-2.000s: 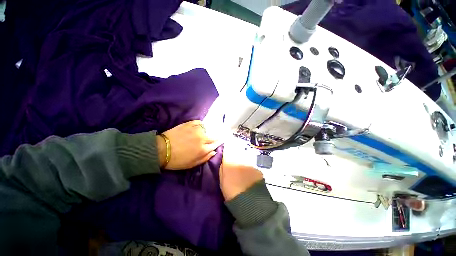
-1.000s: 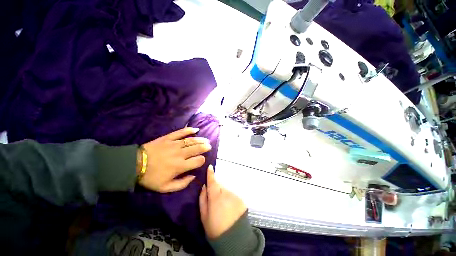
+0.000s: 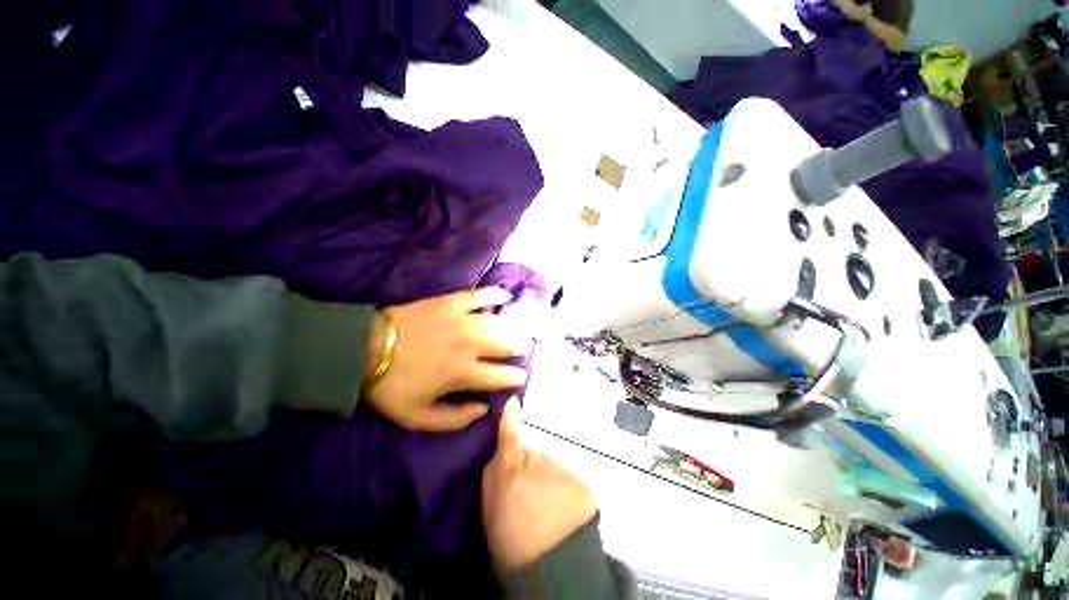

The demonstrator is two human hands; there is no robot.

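Note:
A dark purple garment point(image 3: 293, 199) lies heaped on the white table left of the sewing machine head point(image 3: 750, 270). My left hand point(image 3: 451, 360) lies palm down on the cloth, its fingertips near the garment edge point(image 3: 516, 281) beside the needle area. My right hand point(image 3: 533, 498) is just below, thumb and finger at the cloth's right edge, with the cloth between them. The presser foot and needle point(image 3: 600, 345) show only in part under the head. A yellow band is on my left wrist.
Red and silver thread snips point(image 3: 694, 469) lie on the table right of the needle. A small dark tray point(image 3: 859, 563) is at the table's lower right. A grey post point(image 3: 873, 152) stands on the machine. More purple cloth point(image 3: 938, 211) lies behind it. A person's hand point(image 3: 873, 21) shows at the top.
The view has shifted. Both hands came back from the needle between the first two frames; since then they have stayed near the cloth's edge. The bright lamp glow at the needle is gone.

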